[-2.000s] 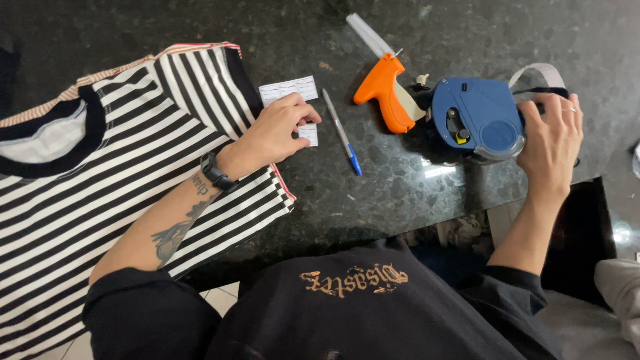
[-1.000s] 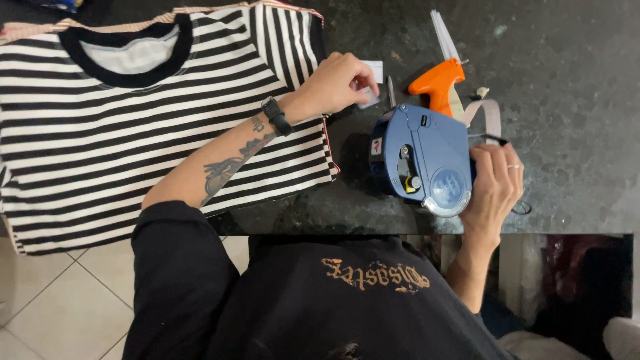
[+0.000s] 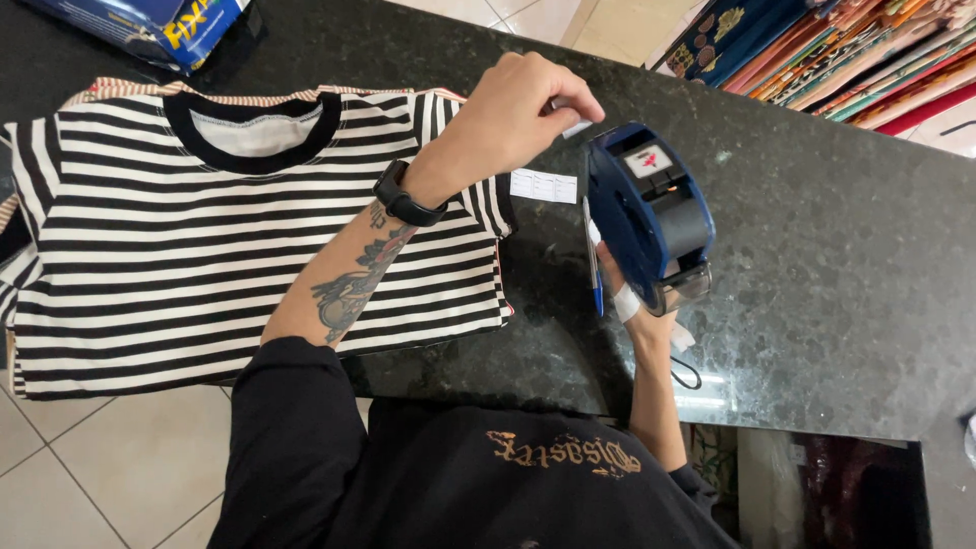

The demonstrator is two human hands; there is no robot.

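Observation:
My left hand (image 3: 522,114), with a black watch on its wrist, pinches a small white paper tag (image 3: 576,128) above the counter. My right hand (image 3: 637,305) holds up a blue label printer (image 3: 648,217), which stands tilted on its edge and hides most of the fingers. A printed white card (image 3: 544,186) lies beside the sleeve of the folded black-and-white striped shirt (image 3: 267,252). Just left of the printer, a pen with a blue cap (image 3: 597,286) is partly covered. The orange tagging gun is not visible.
A dark granite counter (image 3: 823,252) carries everything. At the upper left lies a blue plastic package (image 3: 145,30). Colorful folded fabrics (image 3: 831,57) hang or stack beyond the far edge. A black cord loop (image 3: 688,375) and a white strip (image 3: 682,335) are by my right wrist.
My left hand has risen from the counter with a tag in it. The label printer, flat on the counter two seconds ago, has moved left and been tipped up in my right hand. The view has shifted.

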